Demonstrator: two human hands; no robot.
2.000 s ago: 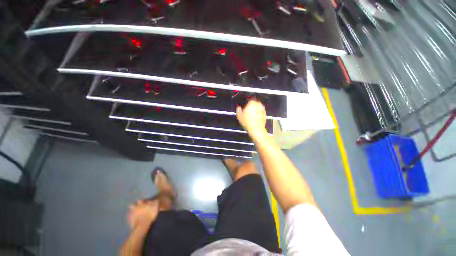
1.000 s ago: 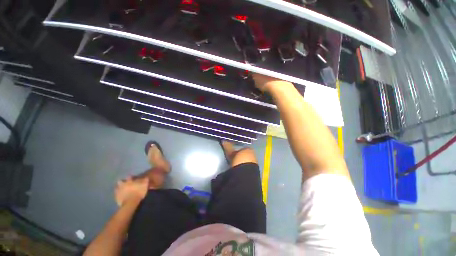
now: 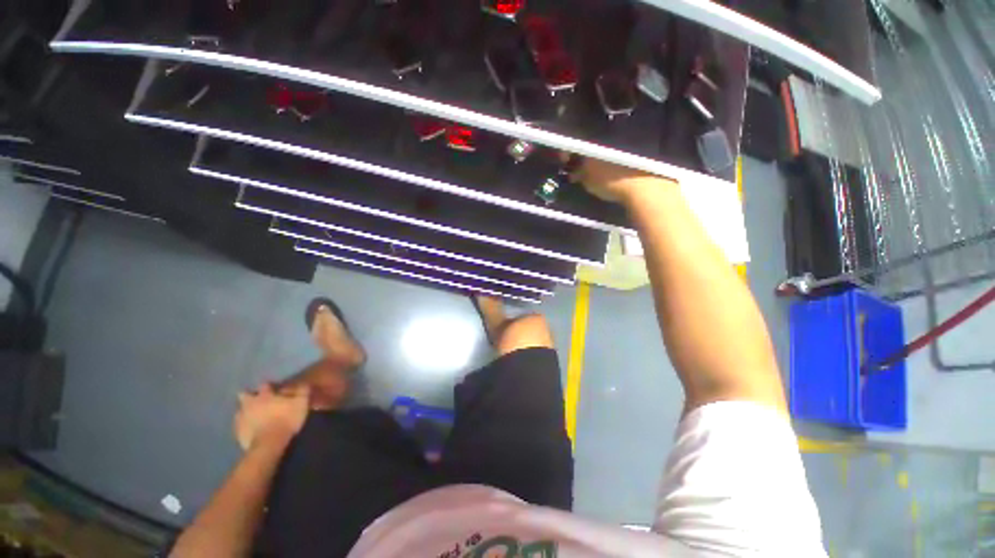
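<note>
My right hand [image 3: 602,177] reaches into a rack tier below a white shelf edge. Its fingertips are partly hidden by that edge, beside something small and dark. A small watch-like device [image 3: 549,190] with a lit white-green screen lies on the tier left of the hand. Another lit device [image 3: 520,148] shows at the shelf edge above it. Red-glowing devices [image 3: 459,137] lie further left. My left hand [image 3: 271,416] is low at the left, against my bent leg; whether it holds anything does not show.
The upper black shelf [image 3: 327,44] carries several dark devices, some glowing red. A white box or tray stack [image 3: 715,223] stands at the rack's right end. A blue bin [image 3: 846,360] with a red pole [image 3: 940,330] is on the floor right. A blue stool [image 3: 420,413] is under me.
The view has shifted slightly. My right hand stays at the same tier, and two white-green lit screens now show left of it. My left hand stays by my leg.
</note>
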